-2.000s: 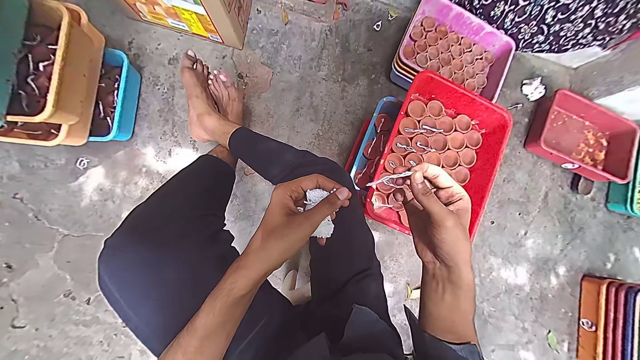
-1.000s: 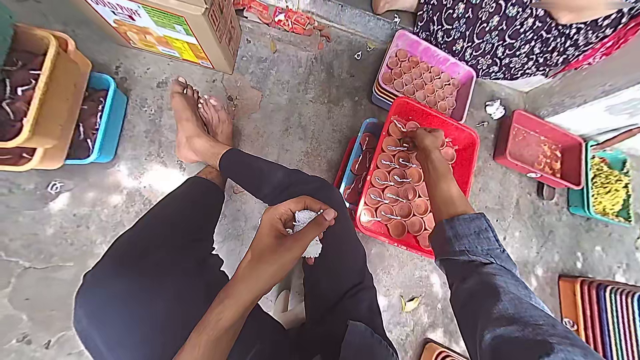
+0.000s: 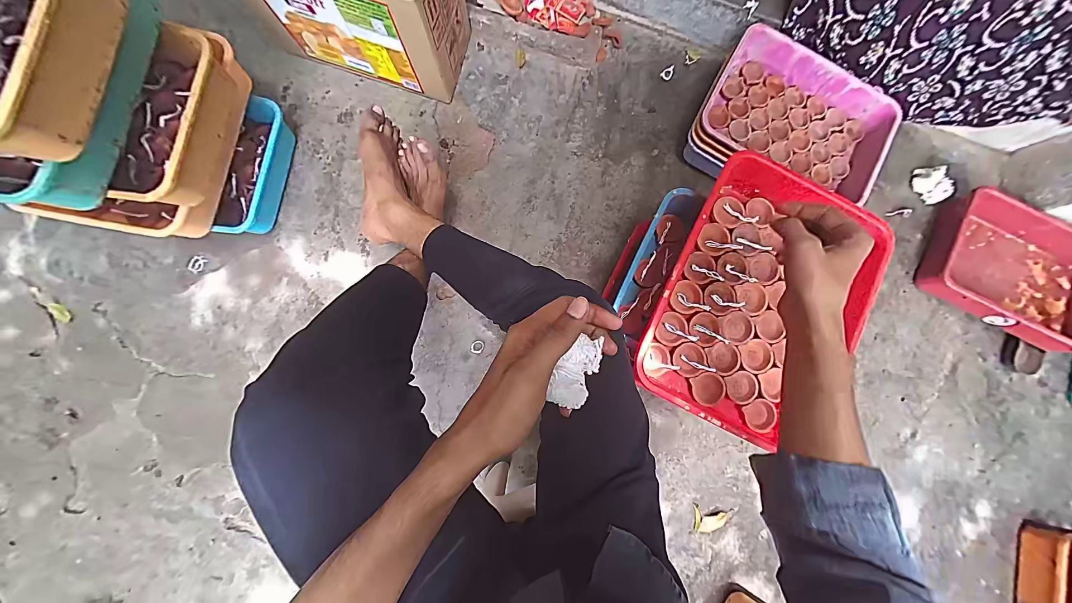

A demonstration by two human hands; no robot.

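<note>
My left hand (image 3: 557, 343) is closed around a clump of white cotton wicks (image 3: 574, 373) above my knee. My right hand (image 3: 816, 247) reaches over the upper part of a red plastic tray (image 3: 871, 285), its fingertips down at the small clay cups; whether a wick is between them cannot be seen. Rows of round clay cups (image 3: 737, 327) fill much of the tray. White twisted wicks (image 3: 706, 272) lie across the cups on the left side and at the top, while cups at the lower middle hold none. My right hand and forearm hide some cups.
Behind the red tray stands a pink tray (image 3: 879, 126) of clay cups. A blue tray (image 3: 678, 201) sits at its left. Stacked tan and blue trays (image 3: 280, 167) stand far left, a cardboard box (image 3: 444, 50) at the top, a red tub (image 3: 963, 260) at right. Patterned cloth (image 3: 938, 50) hangs top right.
Two seconds ago both hands were together over my knee, with a wick at my right fingertips. My right hand then went to the tray. More wicks now lie on the cups than in the first frame.
</note>
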